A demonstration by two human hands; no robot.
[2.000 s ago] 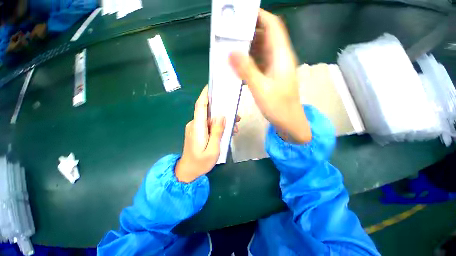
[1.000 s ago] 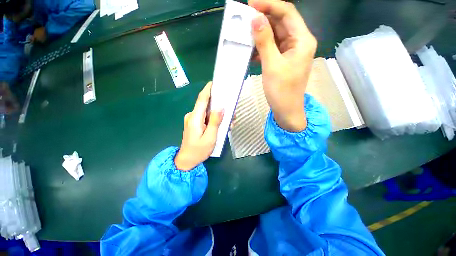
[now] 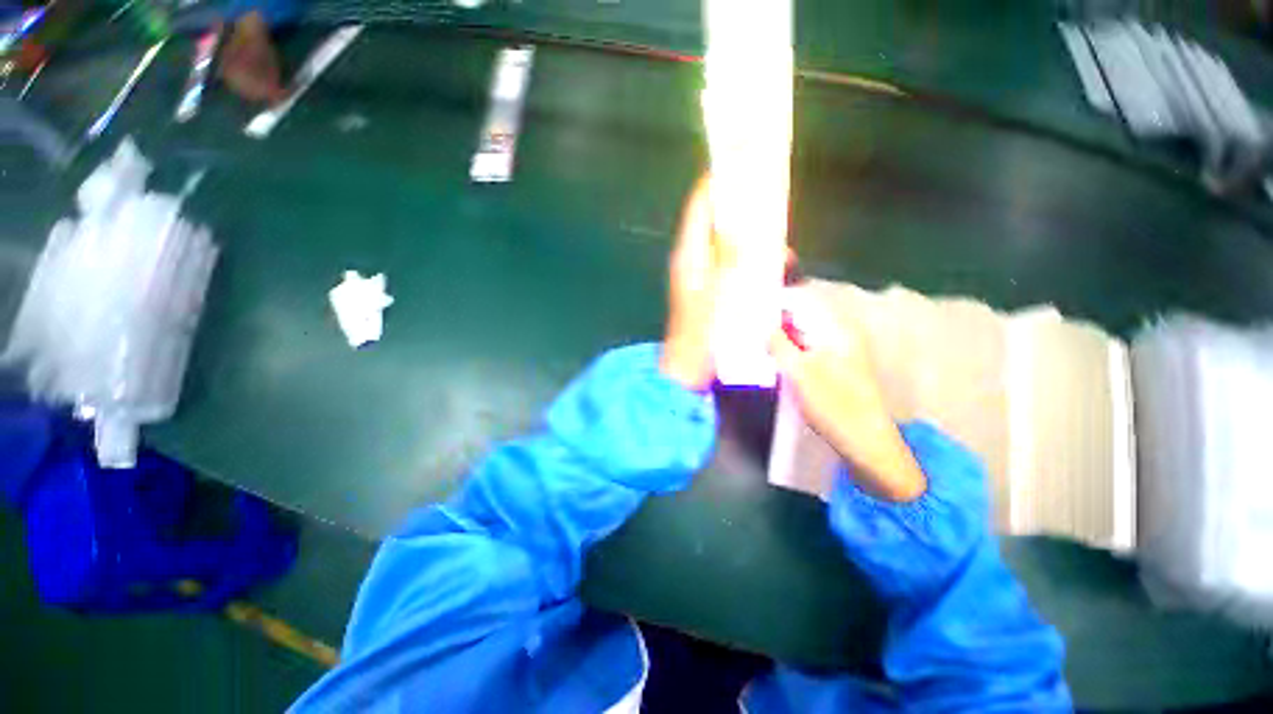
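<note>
A slim LED light bar [image 3: 750, 181] glows bright white and stands lengthwise in front of me, its far end cut off by the top edge. My left hand [image 3: 691, 286] holds it along its left side; the glare washes out part of the fingers. My right hand [image 3: 834, 366] is at its lower right side, blurred, with a small red spot at the fingers; whether it grips the bar cannot be told. Fanned cream folded leaflets [image 3: 949, 377] lie on the green table [image 3: 531, 321], partly behind my right hand.
Frosted sleeve bags [image 3: 1212, 453] lie at the right. A bagged pile [image 3: 112, 300] is at the far left, a crumpled scrap [image 3: 362, 307] left of centre. Another light bar [image 3: 503, 115] lies at the back. Another person's hand [image 3: 251, 59] is top left. A blue stool [image 3: 154, 537] stands lower left.
The view has swung left. The bar now glows white; before, it was unlit. My right hand has come down from the bar's upper end to its lower end. My left hand stays on the bar.
</note>
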